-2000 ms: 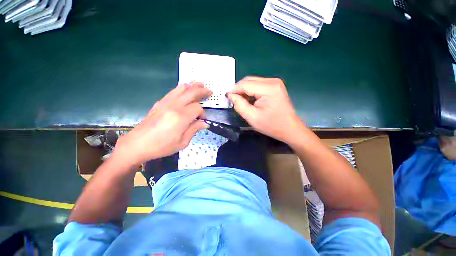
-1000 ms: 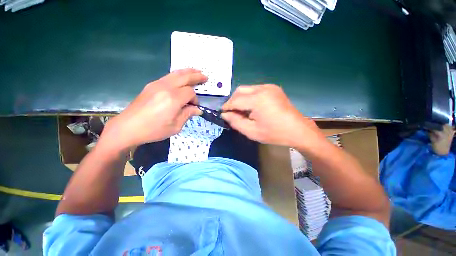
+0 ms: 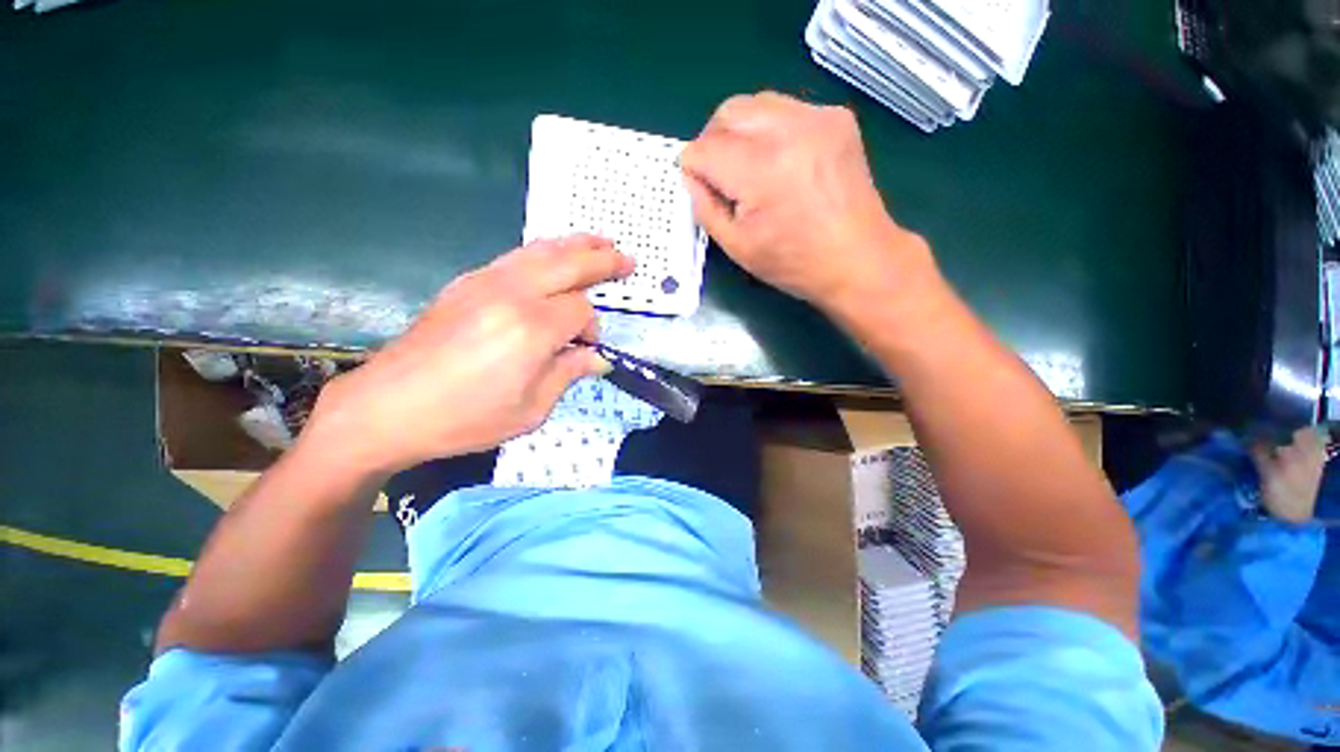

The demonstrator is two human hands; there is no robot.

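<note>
A white cover [image 3: 610, 191] with a grid of tiny holes lies on the green bench. One round black rubber foot [image 3: 670, 285] sits at its near right corner. My left hand [image 3: 492, 345] rests its fingertips on the cover's near left part and pinches the black sheet of feet [image 3: 651, 382] below the cover. The printed release liner [image 3: 566, 453] hangs from the sheet over my lap. My right hand [image 3: 786, 191] has its thumb and index finger together at the cover's far right corner; whether a foot is between them is hidden.
A stack of covers [image 3: 933, 52] lies at the bench's back right. The right carton [image 3: 813, 529] below the bench edge holds rows of white plates. The left carton [image 3: 206, 441] holds crumpled waste. A person in blue [image 3: 1242, 573] is at the far right.
The black foot appeared at the cover's near right corner after the first frame. My right hand has moved from the black sheet up to the far right corner. My left hand still holds the sheet.
</note>
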